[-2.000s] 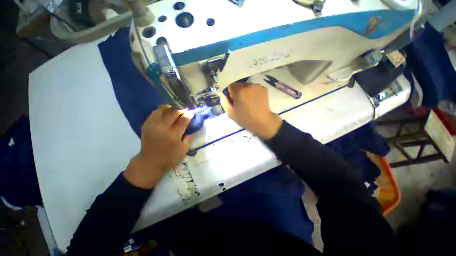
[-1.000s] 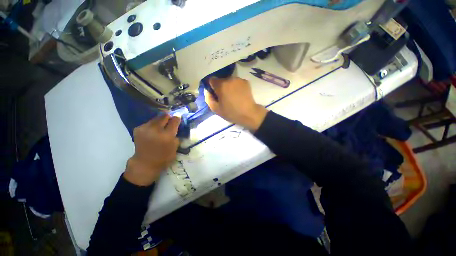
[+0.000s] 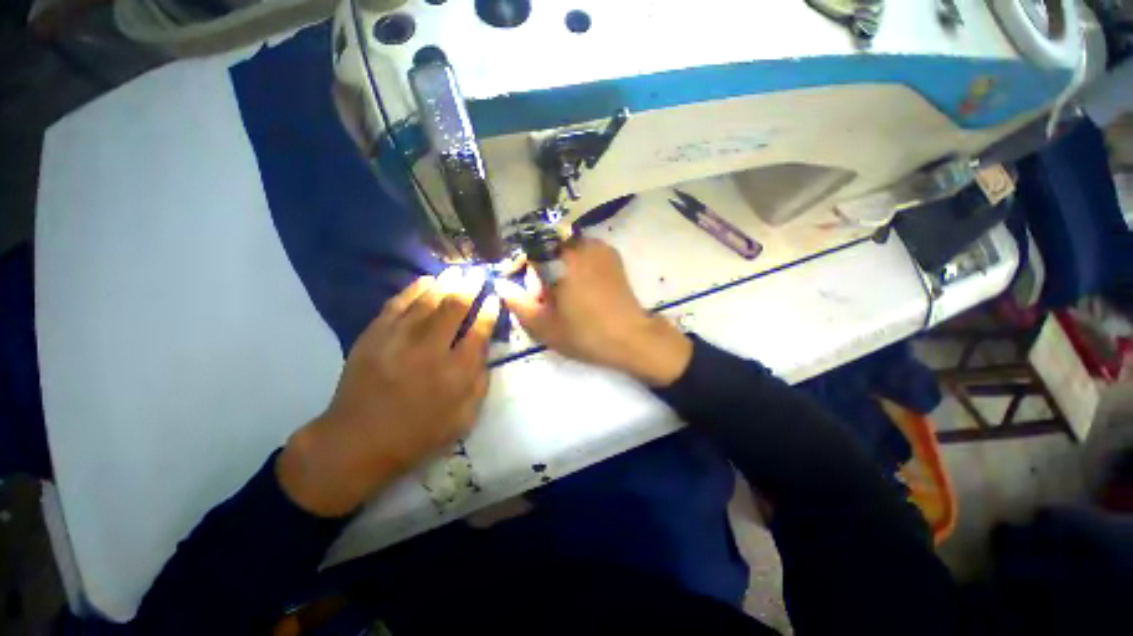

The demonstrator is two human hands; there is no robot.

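A navy fabric piece (image 3: 311,186) lies on the white table left of the needle area and runs behind the machine's left end. My left hand (image 3: 404,373) holds its near edge, with a small dark fold between the fingers. My right hand (image 3: 596,311) is beside it, fingertips at the same fabric edge under the presser foot (image 3: 538,236). The lamp glare hides the needle and the exact grip. The white sewing machine (image 3: 696,118) with a blue stripe stands over the work.
Thread snips (image 3: 717,224) lie on the bed right of my right hand, near a dark-handled tool (image 3: 605,214). Navy cloth (image 3: 634,522) hangs at my lap. An orange basket (image 3: 929,472) and a wooden stool (image 3: 1013,379) are at the right.
My right hand has moved down and left, from behind the foot to the fabric edge, close to my left hand. My left hand lies flatter. The camera view has shifted.
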